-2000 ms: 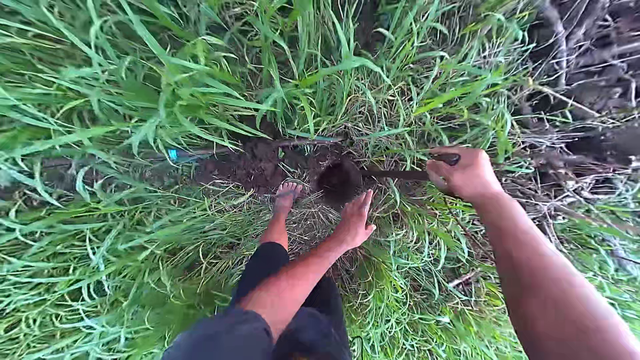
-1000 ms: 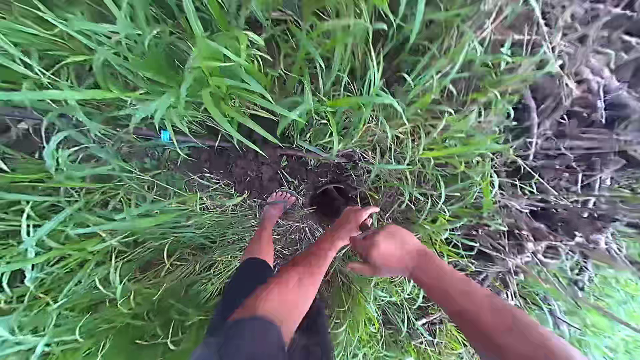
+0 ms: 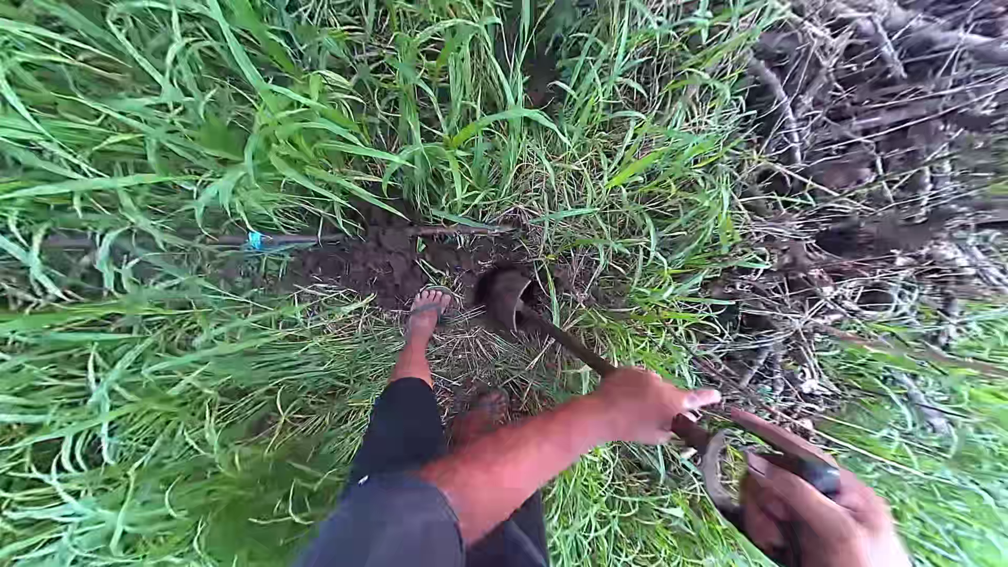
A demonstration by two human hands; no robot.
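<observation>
A long-handled digging tool (image 3: 573, 345) slants from a hole in the dark soil (image 3: 480, 287) toward the lower right. Its curved metal blade (image 3: 505, 299) is at the hole's mouth. My left hand (image 3: 642, 405) is wrapped around the shaft partway up, with a finger extended. At the tool's top end, my right hand (image 3: 815, 504) grips the looped handle (image 3: 717, 472). Just left of the hole is my foot (image 3: 429, 303) in a sandal. The inside of the hole is mostly hidden.
Tall green grass surrounds the hole. A thin dark pipe or rod (image 3: 315, 238) with a blue tie (image 3: 254, 241) lies along the bare soil. Dry branches and roots (image 3: 866, 150) are piled at the right. Another foot (image 3: 488, 405) is partly hidden near my forearm.
The blade now shows at the hole, with the shaft slanting to the lower right. My right hand has moved down and right from where it was beside my left hand. My left hand has also shifted right.
</observation>
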